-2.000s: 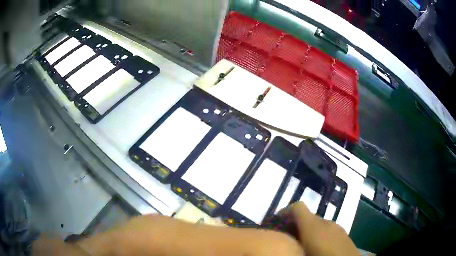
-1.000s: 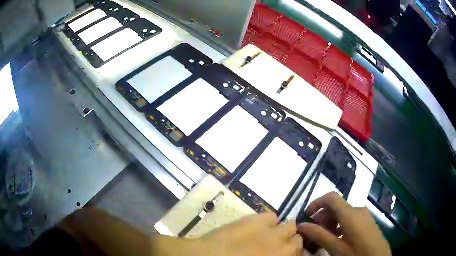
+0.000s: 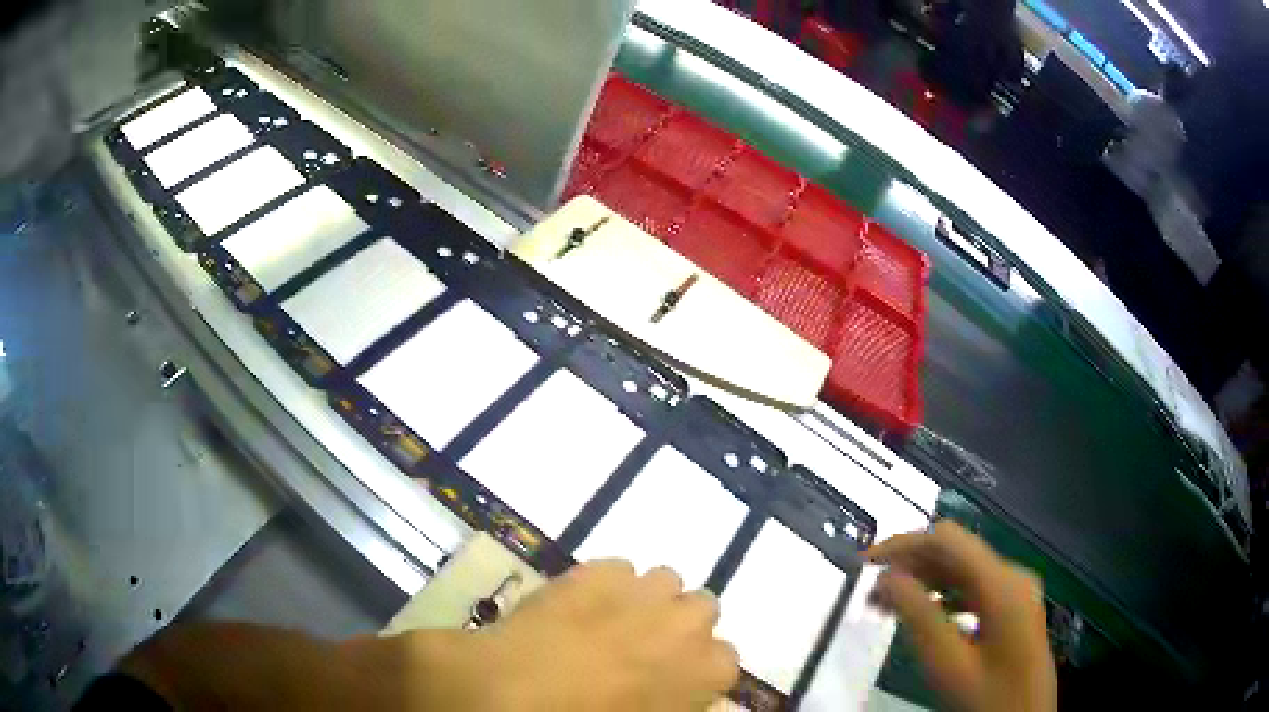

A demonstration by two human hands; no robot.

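Note:
Black phone middle frames (image 3: 494, 403) with white windows lie in a close row on the white infeed belt (image 3: 912, 494). My left hand (image 3: 599, 633) lies palm down over the lower ends of the nearest frames; its fingertips are partly hidden, and I cannot tell whether they grip. My right hand (image 3: 974, 612) is at the near end of the row, beside the last frame (image 3: 786, 598). Its thumb and finger are apart near that frame's edge, with no frame seen lifted between them.
A cream guide plate (image 3: 682, 299) with slot screws lies beyond the row; another (image 3: 466, 591) is partly under my left wrist. A red plastic tray (image 3: 779, 237) lies past it, beside the green conveyor (image 3: 1058, 403). Grey machine housing (image 3: 418, 84) stands upper left.
The near frames have moved up-left along the belt and closed the gap to the far group. The overlapping frames at the near end now lie side by side. My left hand has moved left.

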